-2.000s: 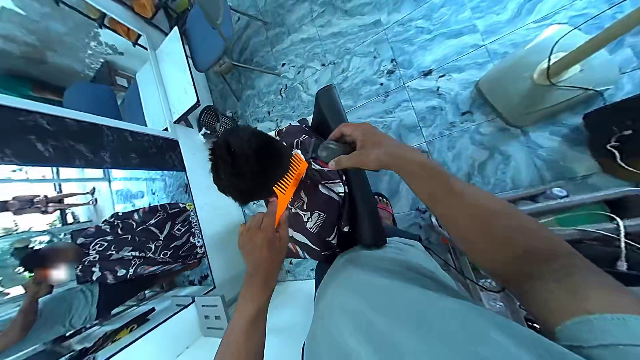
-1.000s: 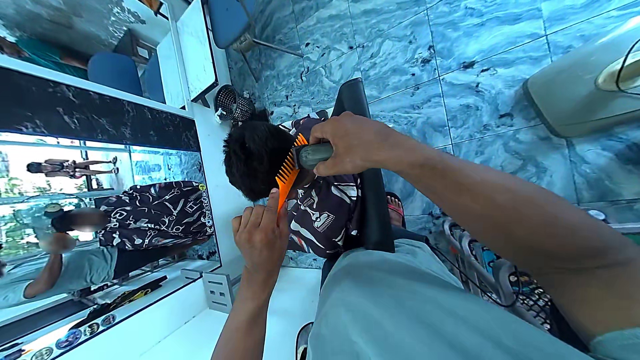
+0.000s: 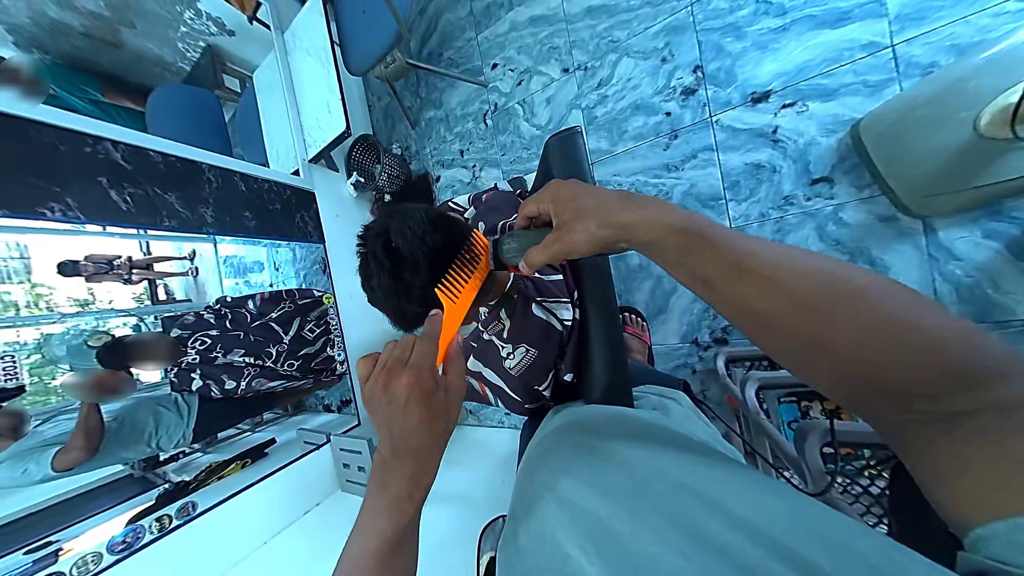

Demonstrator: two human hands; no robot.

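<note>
A seated person with short black hair [image 3: 408,260] wears a dark barber's cape [image 3: 520,344] printed with combs and scissors. My left hand [image 3: 412,388] grips the handle of an orange wide-toothed comb [image 3: 462,294], whose teeth lie in the hair at the back of the head. On the other side of the comb, my right hand [image 3: 572,220] is closed around a dark hair clipper [image 3: 520,247]. The clipper's head is close against the comb's spine; whether they touch cannot be told.
A black chair backrest [image 3: 596,320] stands between my body and the seated person. A mirror [image 3: 184,320] covers the left wall. Black baskets [image 3: 378,166] sit beyond the head. At right are a wheeled trolley [image 3: 768,392] and a grey-green base [image 3: 944,136]. Cut hair lies on the tiles.
The comb has tipped from a slant across the nape to a steeper angle at the head. Both hands keep hold of the comb and clipper. The view has shifted somewhat.
</note>
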